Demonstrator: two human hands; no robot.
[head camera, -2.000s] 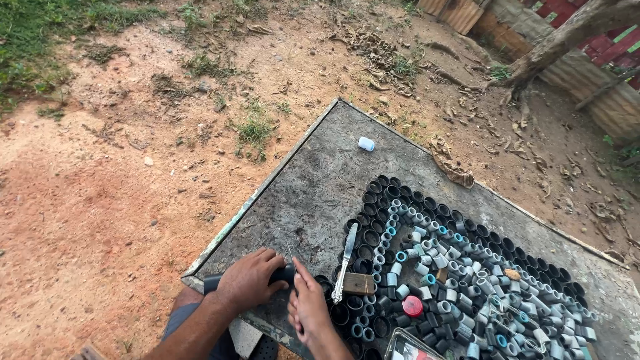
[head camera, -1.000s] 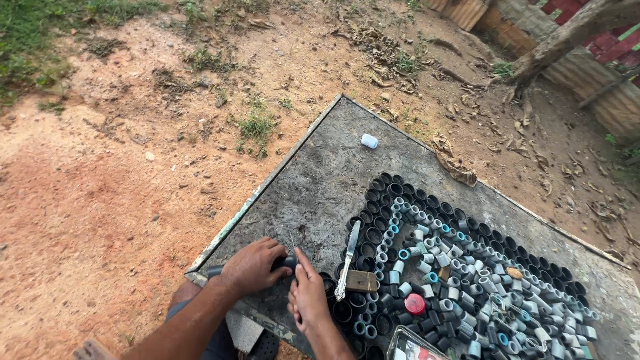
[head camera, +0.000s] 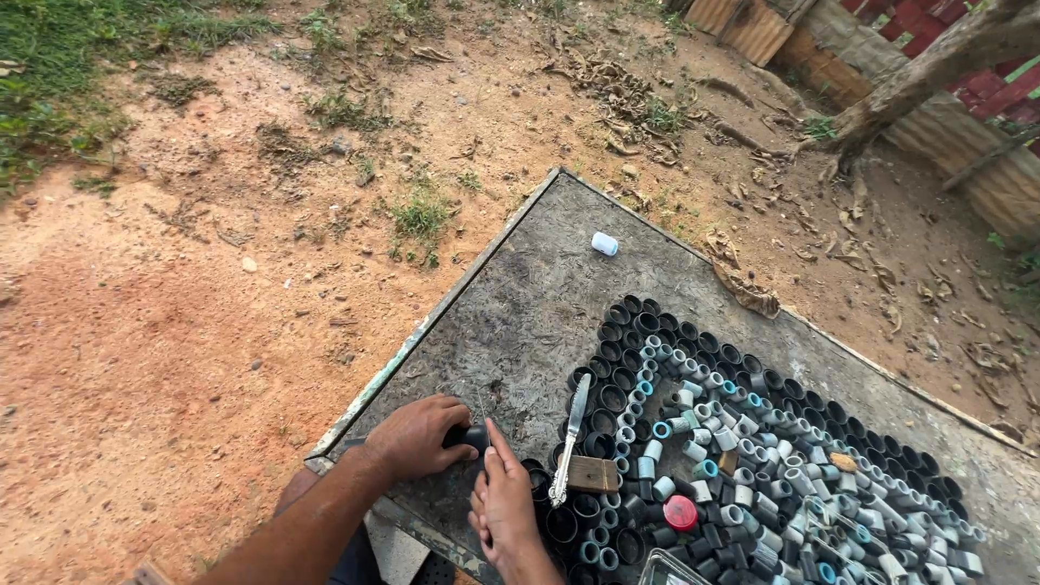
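My left hand (head camera: 422, 439) presses a black plastic pipe (head camera: 470, 439) onto the weathered table near its left corner. Beside the pipe's right end, my right hand (head camera: 505, 487) is closed around a thin blade (head camera: 487, 426), its index finger stretched along it; the handle is hidden in the hand. A serrated table knife with an ornate silver handle (head camera: 572, 439) lies to the right, partly across a small wooden block (head camera: 591, 474). Cut black pipe rings (head camera: 613, 398) stand in rows around many grey, black and blue pipe pieces (head camera: 731, 455).
A white cylindrical piece (head camera: 604, 244) lies toward the table's far corner. A red cap (head camera: 680, 513) sits among the pipe pieces, with a clear container (head camera: 670, 569) at the bottom edge. Sandy ground, dry leaves, a tree (head camera: 902, 89) and a fence lie beyond the table (head camera: 520, 309).
Both hands stay near the same place at the pipe. The left hand's fingers have shifted slightly, and the pipe's far left end shows less than two seconds ago.
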